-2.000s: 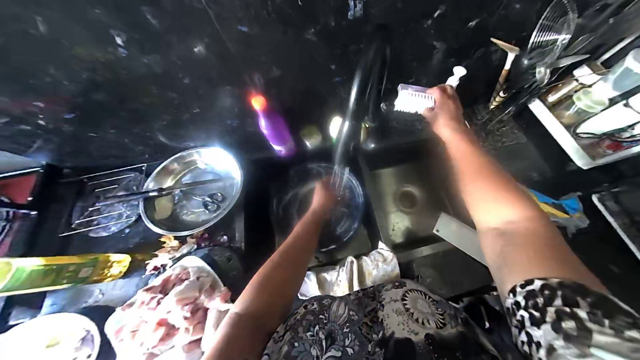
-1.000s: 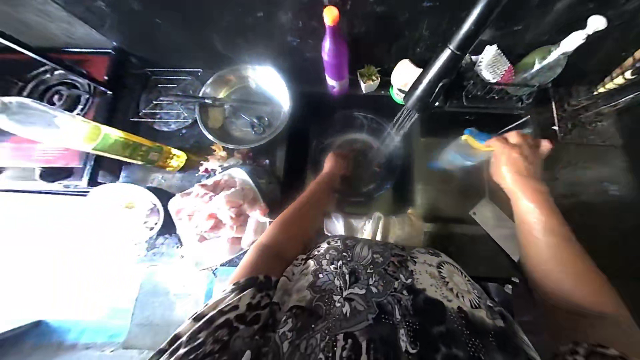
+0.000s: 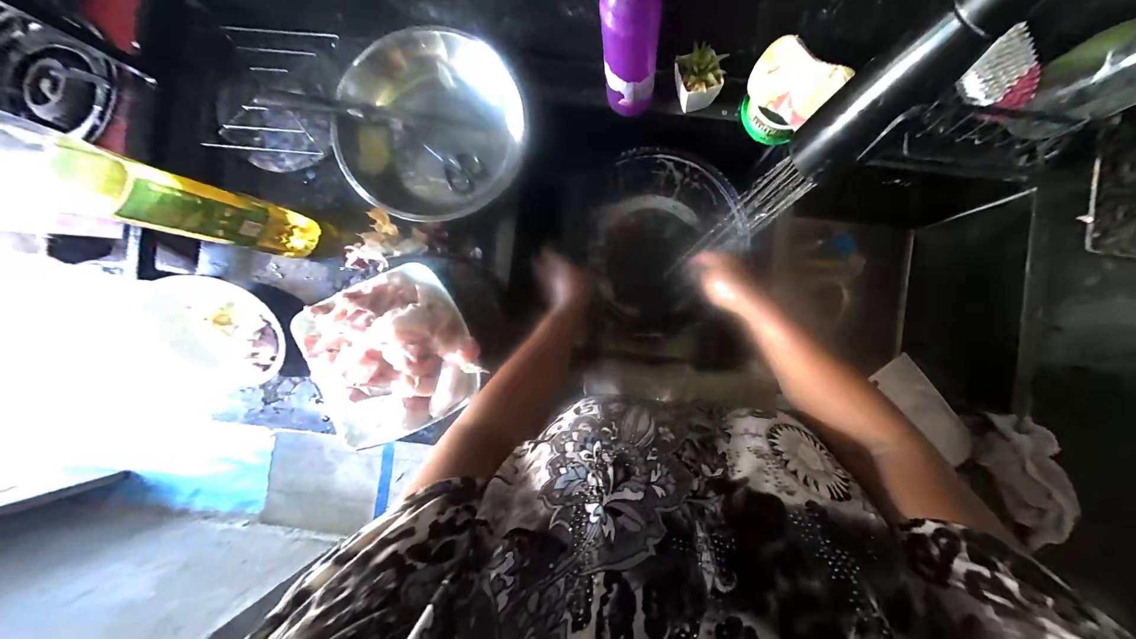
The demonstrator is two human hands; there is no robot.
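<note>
Water runs in thin streams from the black faucet [image 3: 874,84] into a round clear bowl [image 3: 674,164] in the dark sink. At the bowl's left side is my left hand [image 3: 564,280], blurred, its fingers hard to make out. My right hand [image 3: 723,280] is at the bowl's right side, just below the stream, also blurred. Whether either hand grips the rim cannot be told. Right of the bowl, in the other sink basin, lies a blurred blue and yellow item [image 3: 839,248].
Raw meat pieces [image 3: 390,342] fill a tray on the left, below a steel bowl [image 3: 430,124] holding utensils. An oil bottle [image 3: 204,209] lies beside the stove. A purple bottle [image 3: 630,58], a small potted plant [image 3: 699,75] and a scrub brush [image 3: 1003,71] stand behind the sink.
My right hand has moved left to the bowl from the blue and yellow item at the right basin. My left hand has shifted to the bowl's left side. The view has shifted.
</note>
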